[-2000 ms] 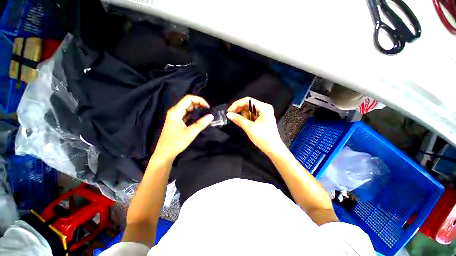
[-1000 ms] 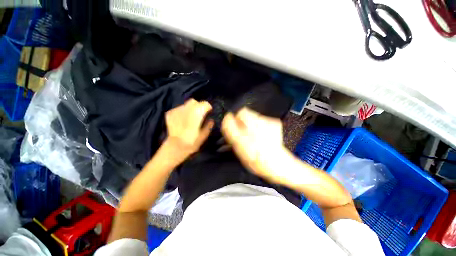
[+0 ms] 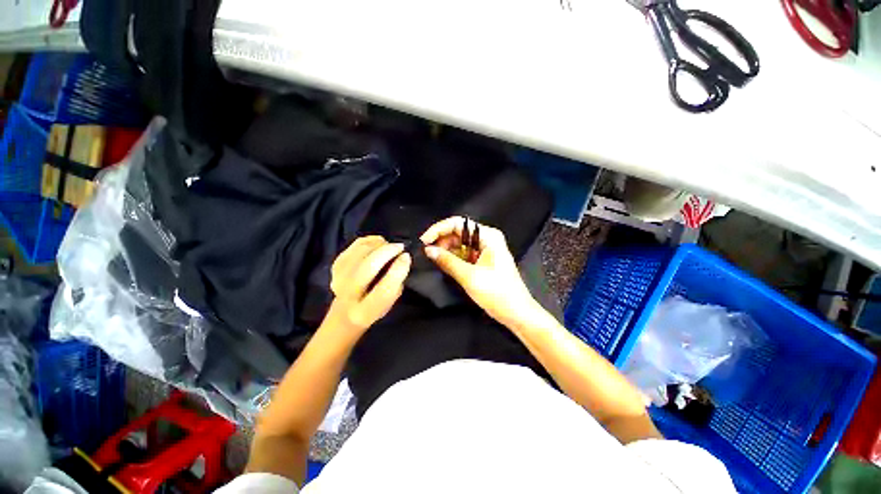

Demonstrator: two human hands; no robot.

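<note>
A black garment (image 3: 444, 333) lies over my lap below the table edge. My left hand (image 3: 370, 280) pinches a dark fold of it between thumb and fingers. My right hand (image 3: 476, 262) is just to the right, thumb and forefinger together at the same bit of cloth. Small thread snips (image 3: 470, 234) with two dark points stick up from the fingers of my right hand. Any needle or thread at the fingertips is too fine to see.
Dark navy garments (image 3: 241, 232) lie at left on a clear plastic bag (image 3: 92, 280). Black-handled shears (image 3: 710, 58) and red-handled scissors (image 3: 823, 24) lie on the white table (image 3: 541, 72). A blue crate (image 3: 773, 352) stands right, a red stool (image 3: 179, 439) lower left.
The shiny clear-grey strip between my fingertips two seconds ago no longer shows. My hands, blurred and closed a second ago, are now steady with fingertips close together. The view has shifted slightly.
</note>
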